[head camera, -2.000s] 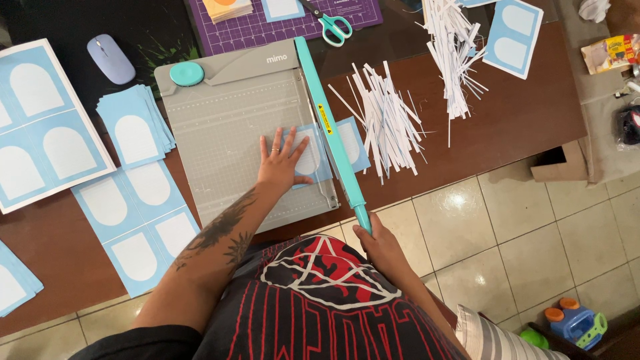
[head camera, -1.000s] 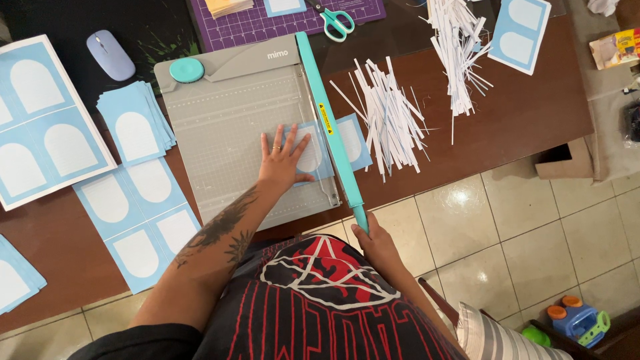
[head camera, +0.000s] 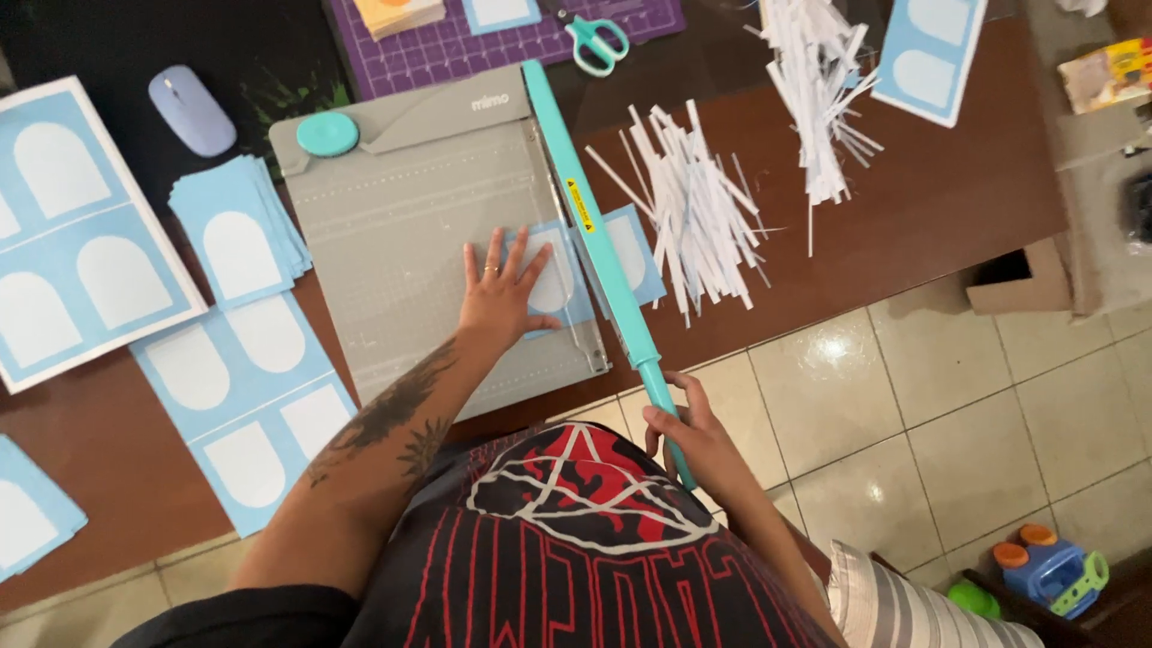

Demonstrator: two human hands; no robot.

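Note:
A grey paper trimmer (head camera: 405, 225) with a teal cutting arm (head camera: 594, 234) lies before me on the brown table. My left hand (head camera: 507, 292) is flat with its fingers spread, pressing a blue card with a white arch (head camera: 553, 288) onto the trimmer bed. Part of a blue card (head camera: 634, 256) shows beyond the arm, on its right side. My right hand (head camera: 688, 432) is closed around the handle of the cutting arm, past the table's front edge. The arm lies down along the bed's right edge and hides the blade line.
White paper strips (head camera: 706, 220) and a second heap (head camera: 814, 90) lie to the right. Uncut blue sheets (head camera: 81, 234) and stacked cards (head camera: 236, 234) lie left, near a computer mouse (head camera: 192, 110). Teal-handled scissors (head camera: 598, 45) rest by a purple cutting mat (head camera: 504, 45).

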